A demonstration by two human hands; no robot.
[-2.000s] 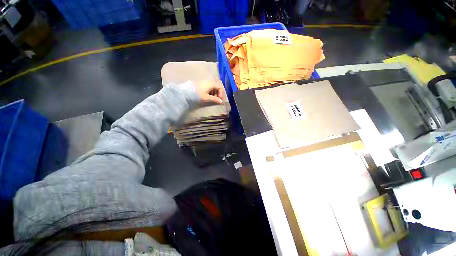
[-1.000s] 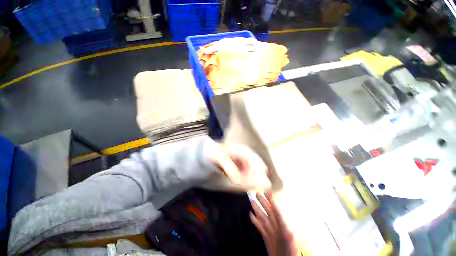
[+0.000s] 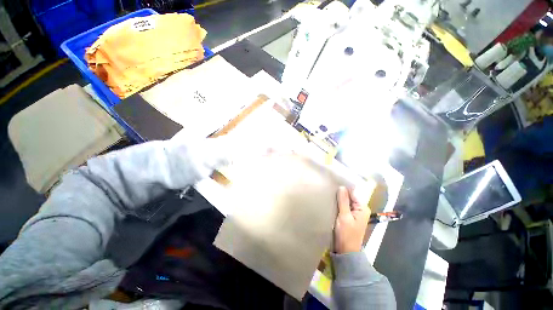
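Observation:
A grey-brown fabric panel (image 3: 285,221) lies slanted over the white template board (image 3: 391,187), its near corner overhanging the board's front edge. My right hand (image 3: 350,221) grips the panel's right edge, thumb on top. My left hand (image 3: 227,158) is at the panel's upper left edge; its fingers are washed out by the lamp, but the panel runs to it. No label shows on this panel. The white pattern sewing machine head (image 3: 348,72) stands behind the board under strong glare. The label clamp cannot be made out.
A labelled panel (image 3: 197,91) lies left of the machine. Orange panels (image 3: 148,51) fill a blue bin (image 3: 79,54). A beige-grey panel stack (image 3: 60,133) is at far left. An orange-and-black tool (image 3: 386,216) lies right of my right hand. A tilted screen (image 3: 482,192) stands at right.
My left hand has brought a panel from the stack onto the board. My right hand has come into view and moved to its right edge. The view has swung right.

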